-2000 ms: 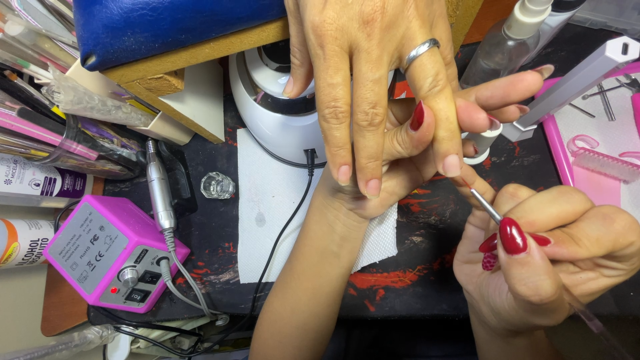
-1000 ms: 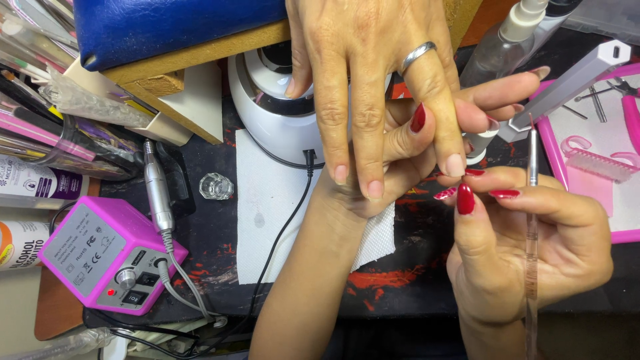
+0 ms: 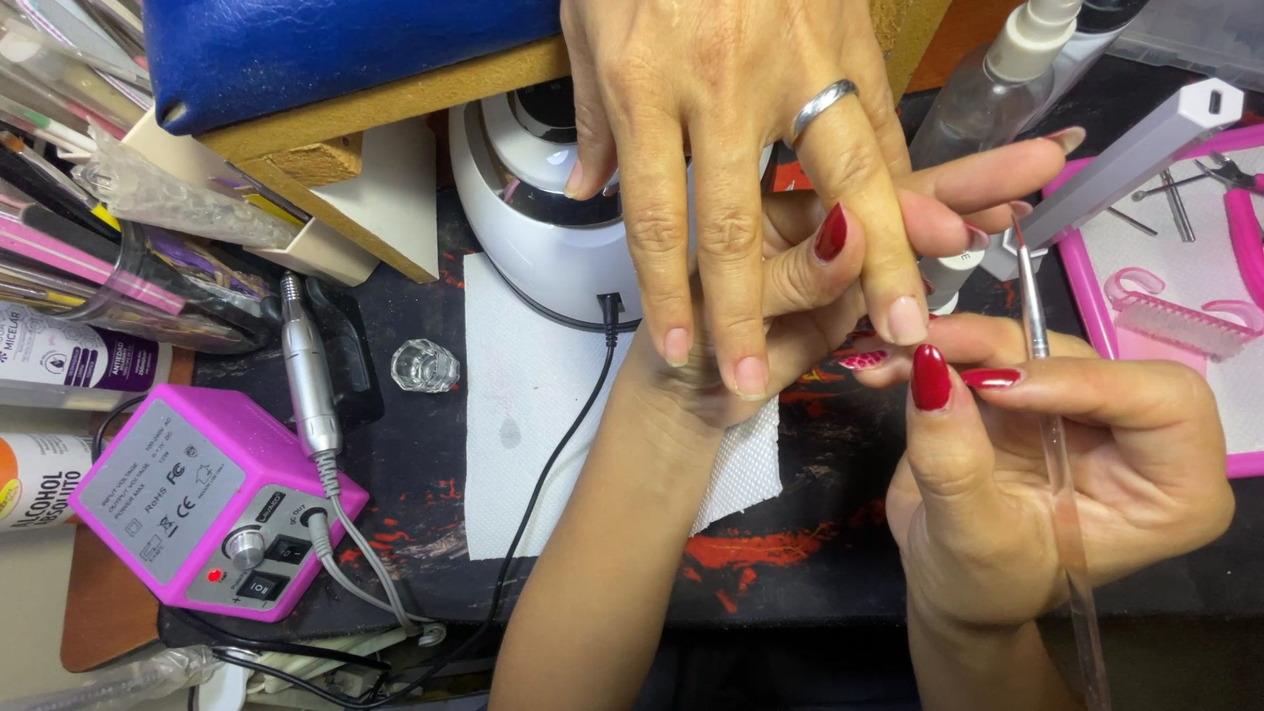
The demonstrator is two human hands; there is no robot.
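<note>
Another person's hand (image 3: pixel 736 148), wearing a silver ring, reaches down from the top with its fingers spread. My left hand (image 3: pixel 790 296) lies under it, palm up, with the red-nailed thumb against the ringed finger. In my right hand (image 3: pixel 1066 474) is a thin brush (image 3: pixel 1058 464) with a clear handle, its bristles pointing up, away from the other person's nails. The right thumb and a fingertip are by the tip of the ringed finger. Part of my left palm is hidden.
A white lamp (image 3: pixel 553 237) stands on a paper towel (image 3: pixel 513 434). Left are a pink nail drill unit (image 3: pixel 207 504), its handpiece (image 3: pixel 308 365), a small glass cup (image 3: pixel 425 365) and brush holders. Right are a spray bottle (image 3: pixel 987 99), a white stand (image 3: pixel 1136 163) and a pink tray (image 3: pixel 1086 286) with tools.
My right hand held the brush toward the ringed finger at first. Since then the brush has swung upright, with its bristles away from that finger. My left hand has stayed under the other hand.
</note>
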